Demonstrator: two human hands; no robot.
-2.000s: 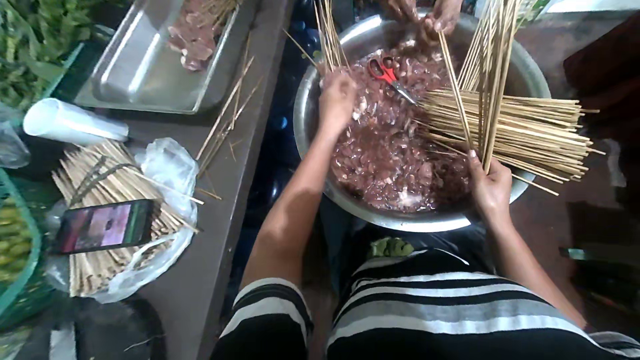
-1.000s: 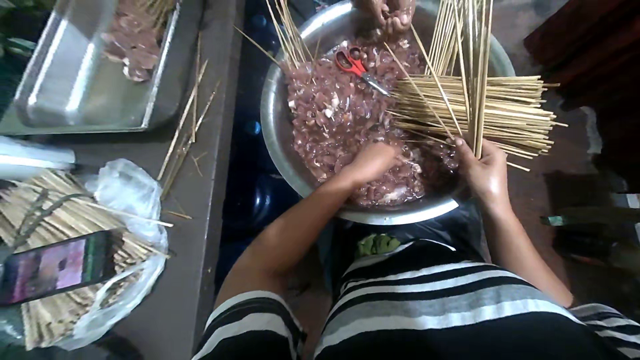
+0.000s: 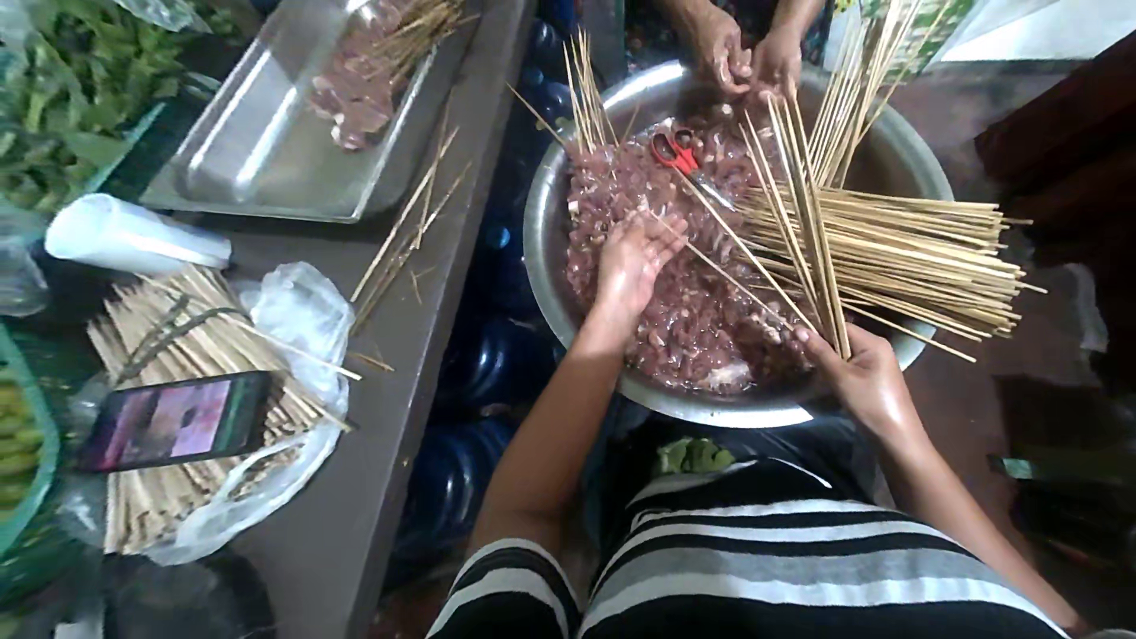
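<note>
A wide metal basin (image 3: 927, 151) holds raw sliced meat (image 3: 710, 337). My left hand (image 3: 635, 262) is over the meat with its fingers apart and slightly curled, at the tip of a thin skewer; whether it grips anything is unclear. My right hand (image 3: 856, 368), at the basin's near right rim, grips several bamboo skewers (image 3: 818, 248) fanned upward. Red-handled scissors (image 3: 679, 155) rest on the meat. A thick bundle of skewers (image 3: 932, 257) lies across the right side of the basin. More skewers (image 3: 586, 98) stand at the left rim, and others (image 3: 861, 98) at the back right.
Another person's hands (image 3: 745, 62) are over the basin's far edge. On the table (image 3: 399, 328) at left are a metal tray (image 3: 257, 133) with meat and skewers, a white cup (image 3: 133, 235), loose sticks (image 3: 408, 231), and a phone (image 3: 182, 422) on skewers in a plastic bag (image 3: 306, 311).
My left hand has moved from the skewers at the left rim down to the meat, and since one second ago up and left over it. My right hand still holds skewers.
</note>
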